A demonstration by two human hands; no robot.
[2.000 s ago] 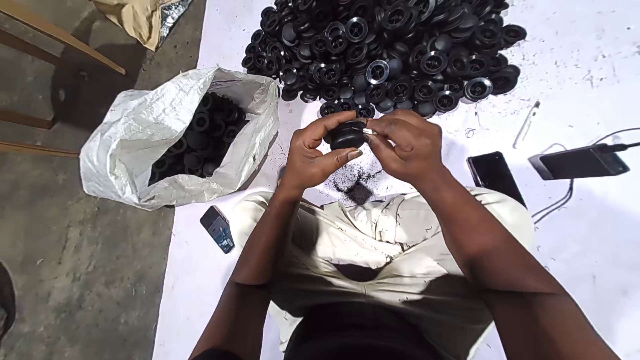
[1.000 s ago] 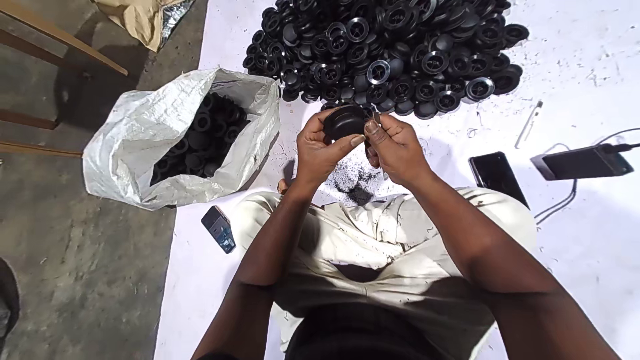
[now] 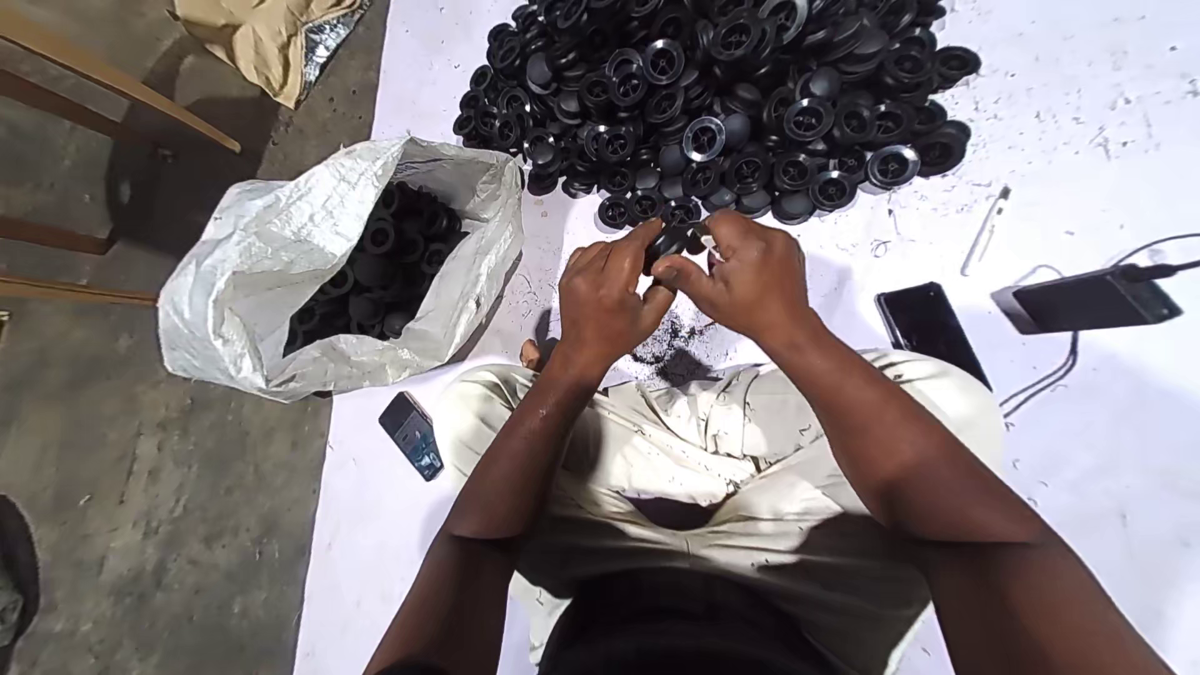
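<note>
A round black plastic part (image 3: 667, 246) is gripped between my two hands, just in front of a large pile of similar black round parts (image 3: 703, 139). The fingers and thumb of my left hand (image 3: 605, 295) hold it from the left. My right hand (image 3: 755, 272) pinches at its right edge, with a small light-coloured thing, perhaps a blade, between thumb and fingers; the fingers partly hide it. Black shavings (image 3: 680, 347) lie on the white sheet below my hands.
To the left stands a white woven sack (image 3: 253, 272) holding more black parts. A phone (image 3: 411, 436) lies by my left knee, another phone (image 3: 931, 328) by my right knee. Farther right are a black cabled device (image 3: 1097, 300) and a thin pen-like object (image 3: 986, 230). Wooden legs (image 3: 112, 75) stand at upper left.
The black part has turned in my hands; a second ago its broad round face showed more. My right hand has shifted up along its right edge.
</note>
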